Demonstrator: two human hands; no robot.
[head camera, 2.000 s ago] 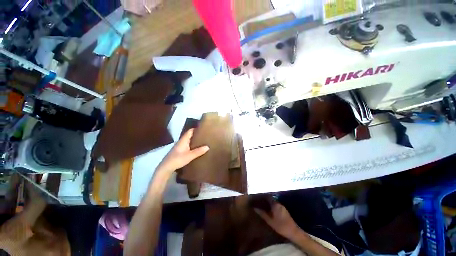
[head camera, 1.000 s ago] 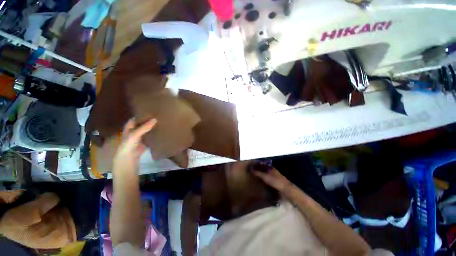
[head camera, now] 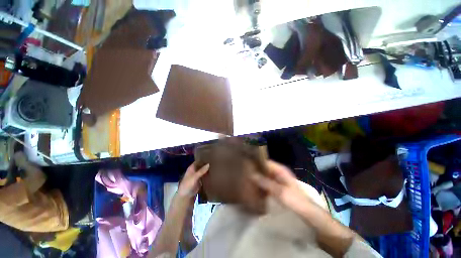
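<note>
My left hand (head camera: 193, 179) and my right hand (head camera: 277, 184) hold a brown fabric piece (head camera: 225, 174) between them, below the table's front edge, over my lap. The piece and my right hand are blurred. A flat, roughly square brown panel (head camera: 196, 99) lies on the white table (head camera: 280, 113) just above my hands, untouched. Larger brown pieces (head camera: 119, 75) lie stacked at the table's left. The metal presser foot and needle area (head camera: 252, 43) shows at the top, in glare.
Brown, black and white scraps (head camera: 318, 48) bunch under the machine arm. A blue crate (head camera: 422, 201) with mixed scraps stands at the right. Pink fabric (head camera: 129, 216) lies in another blue crate at lower left. Another machine (head camera: 40, 108) stands at far left.
My left hand has moved from the table's left side down to my lap. Both hands now hold brown fabric together. The view has tilted down; the square panel lies uncovered.
</note>
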